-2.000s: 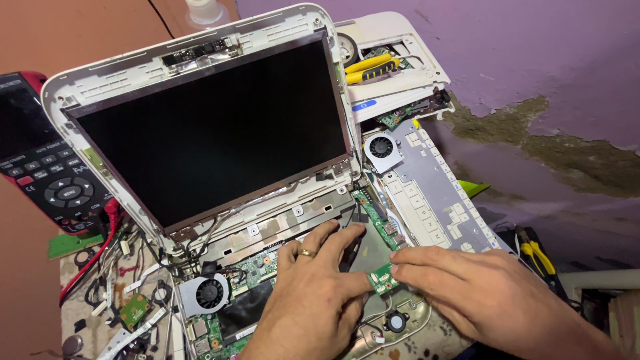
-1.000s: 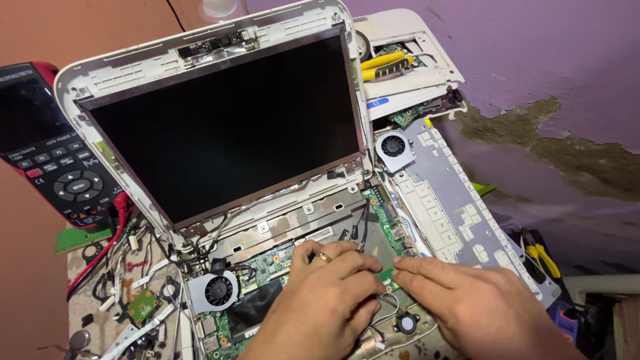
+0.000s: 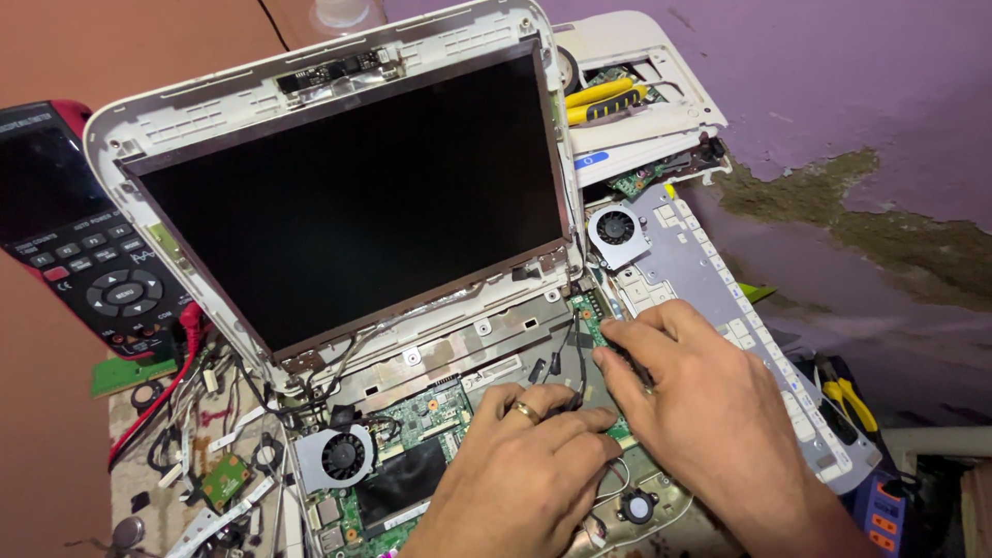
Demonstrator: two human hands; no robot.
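Observation:
An opened laptop base lies under both hands, with its dark screen (image 3: pixel 356 194) raised behind it. My left hand (image 3: pixel 527 457), a ring on one finger, reaches over the middle of the base; its fingertips touch the lower end of a narrow green circuit board (image 3: pixel 622 428) on the right side. My right hand (image 3: pixel 697 387) has thumb and forefinger at that board's upper part (image 3: pixel 589 310), close together but apart. Whether they pinch anything is unclear. Black cables (image 3: pixel 580 349) lie between the hands. A cooling fan (image 3: pixel 345 456) sits at the base's left, and a small round speaker (image 3: pixel 637 507) at its lower right.
A red and black multimeter (image 3: pixel 85 232) stands at left, above loose cables and small boards (image 3: pixel 225 480). At right lie a detached keyboard (image 3: pixel 709 271) and another fan (image 3: pixel 618 229). Yellow-handled pliers (image 3: pixel 604 101) rest on white casing behind. More yellow handles (image 3: pixel 851 403) and a power strip (image 3: pixel 880 511) are at far right.
My right hand has moved up along the narrow board, from beside my left fingertips to its upper part. My left hand stays over the base.

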